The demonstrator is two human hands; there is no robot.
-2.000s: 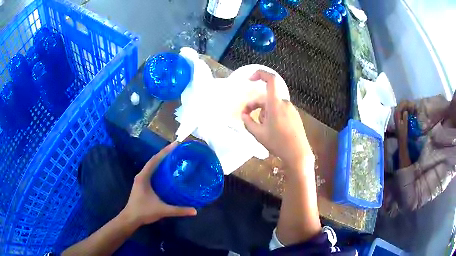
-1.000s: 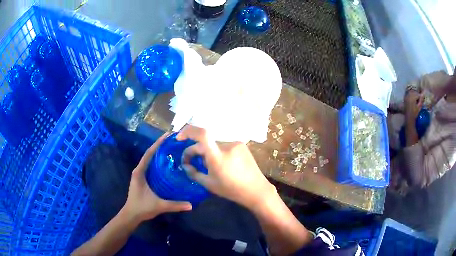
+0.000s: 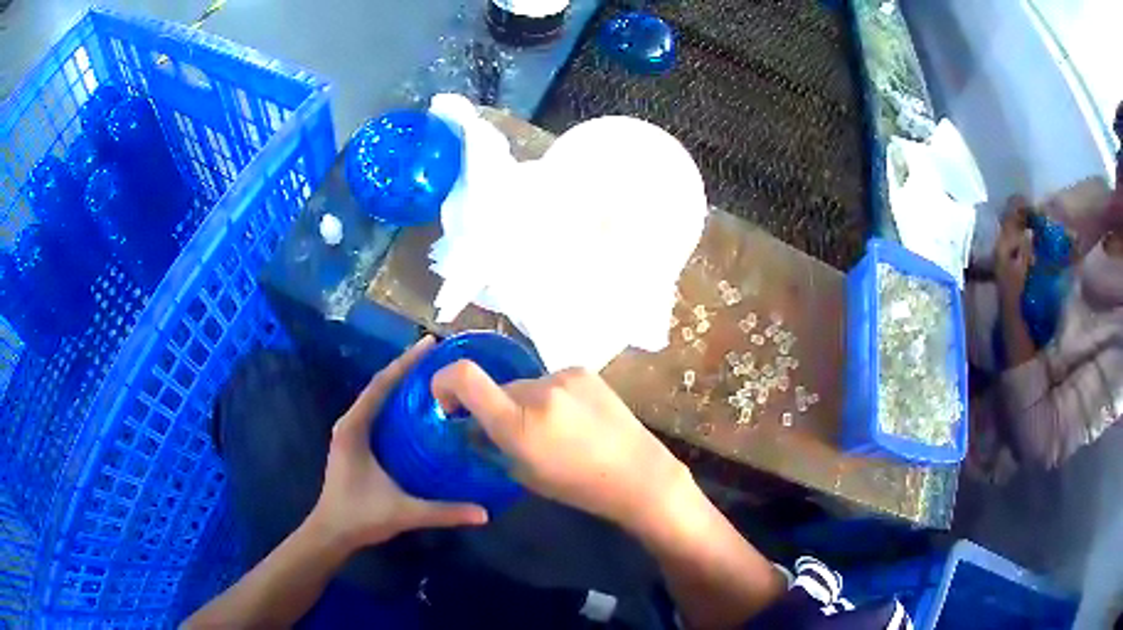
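My left hand [image 3: 370, 474] is wrapped around a blue plastic shell [image 3: 462, 474] from its left and underside, in front of the board. My right hand [image 3: 560, 431] is over the shell's open mouth, its fingers bent down against the inside. Whether a small clear piece is between those fingers is hidden. Loose small clear pieces [image 3: 757, 369] lie scattered on the brown work board [image 3: 788, 283]. The white round dish [image 3: 628, 185] stands on a crumpled white cloth [image 3: 474, 265]; both are overexposed and their border is hard to tell.
A blue crate [image 3: 197, 265] at the left holds blue columns. A spare blue shell [image 3: 404, 166] rests left of the cloth. A blue parts tray [image 3: 911, 357] stands at right. A mesh conveyor [image 3: 739, 123] carries a shell [image 3: 638, 43], near a dark bottle [image 3: 527, 19]. A person sits at right.
My right hand has moved from the dish to the shell in my left hand, and its fingers have shifted slightly there since. The person at right now holds a blue shell higher.
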